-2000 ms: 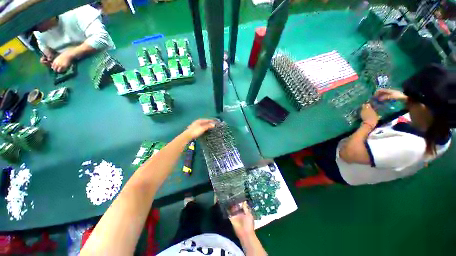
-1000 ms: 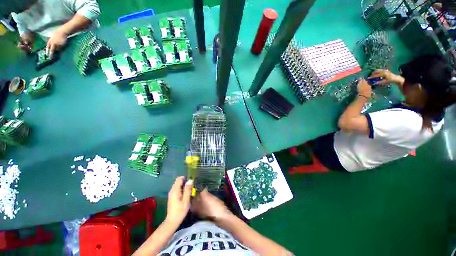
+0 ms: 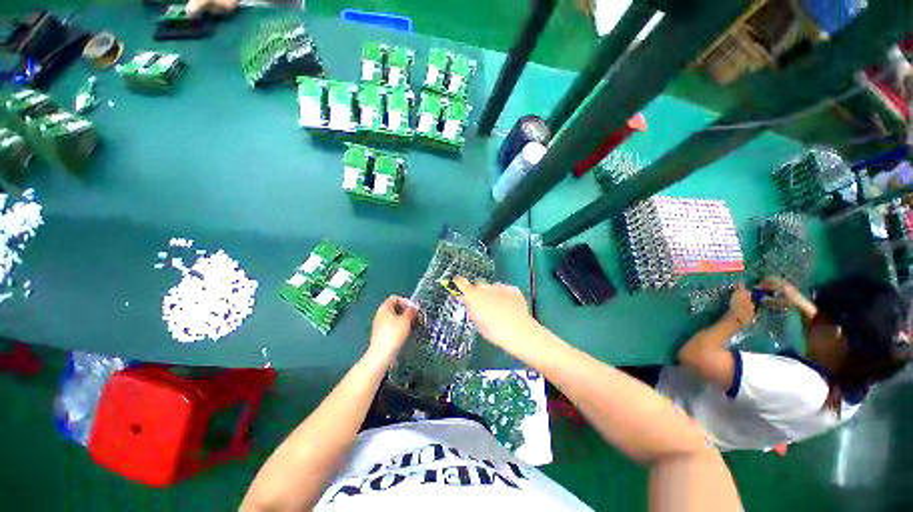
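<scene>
A long wrapped board bundle (image 3: 428,345) with shiny clear film lies on the green bench in front of me, its near end at the bench edge. My right hand (image 3: 493,308) is over its upper part and holds the yellow utility knife (image 3: 450,287), mostly hidden by the fingers, against the wrap. My left hand (image 3: 394,322) is at the bundle's left side, fingertips together at the film; whether they pinch it is unclear. A stack of green circuit boards (image 3: 324,285) with white rectangles lies left of the bundle.
A heap of white parts (image 3: 210,297) lies left. More board stacks (image 3: 370,107) stand farther back. Dark green posts (image 3: 591,120) rise beyond the bundle, near a black case (image 3: 584,275). A white tray of small boards (image 3: 541,425) and a red stool (image 3: 145,425) are below the bench edge. Another person works at right.
The wrapped bundle came down onto the bench and both hands came to it. The yellow knife was picked up and is now in my right hand, farther up the bundle. The view has shifted.
</scene>
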